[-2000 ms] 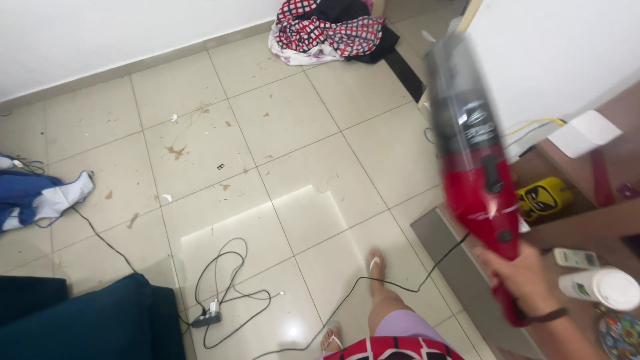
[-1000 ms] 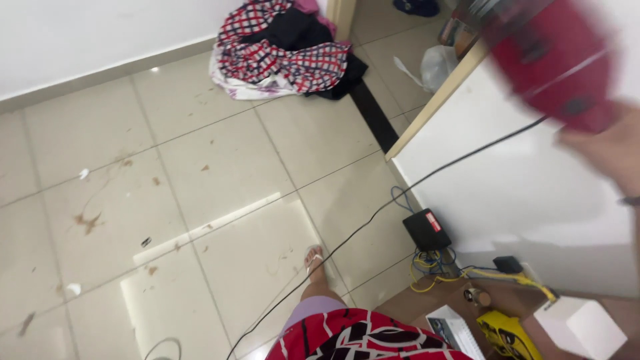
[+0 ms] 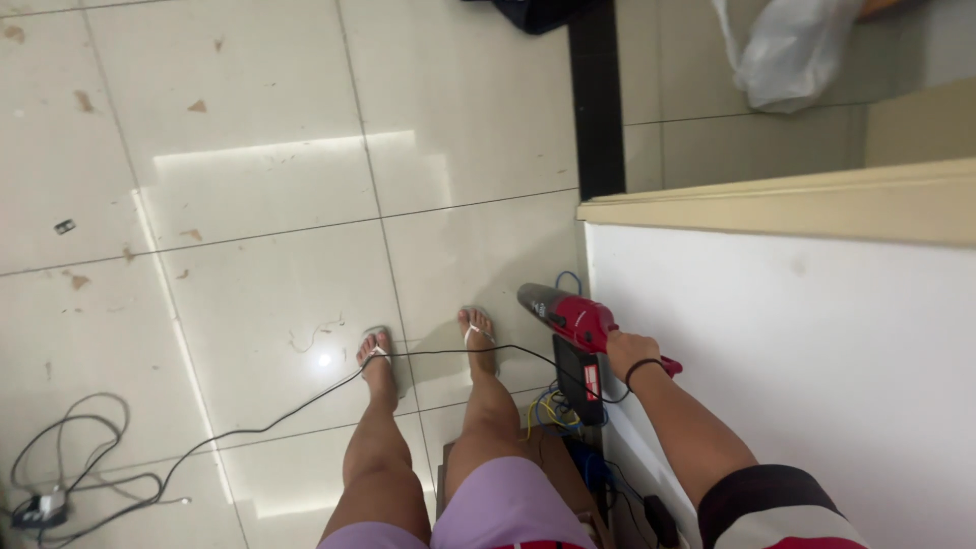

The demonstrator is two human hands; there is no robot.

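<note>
My right hand (image 3: 633,357) is closed around the handle of a red handheld vacuum cleaner (image 3: 583,322) with a smoky transparent nozzle. The nozzle points left, over the floor tiles near the wall corner. A black power cord (image 3: 457,351) runs from beside the handle across my feet to a power strip (image 3: 40,509) at the lower left. My left hand is not in view. Brown scraps (image 3: 79,281) and fine debris lie scattered on the tiles.
A black box (image 3: 577,377) with tangled cables stands against the white wall, below the vacuum. A door frame edge (image 3: 762,192) and a dark threshold strip (image 3: 598,114) border another room, where a white plastic bag (image 3: 797,57) lies. Coiled cord (image 3: 76,427) lies at left.
My right hand and the vacuum have gone from raised at the upper right to low beside the wall and black box. The view has turned further down.
</note>
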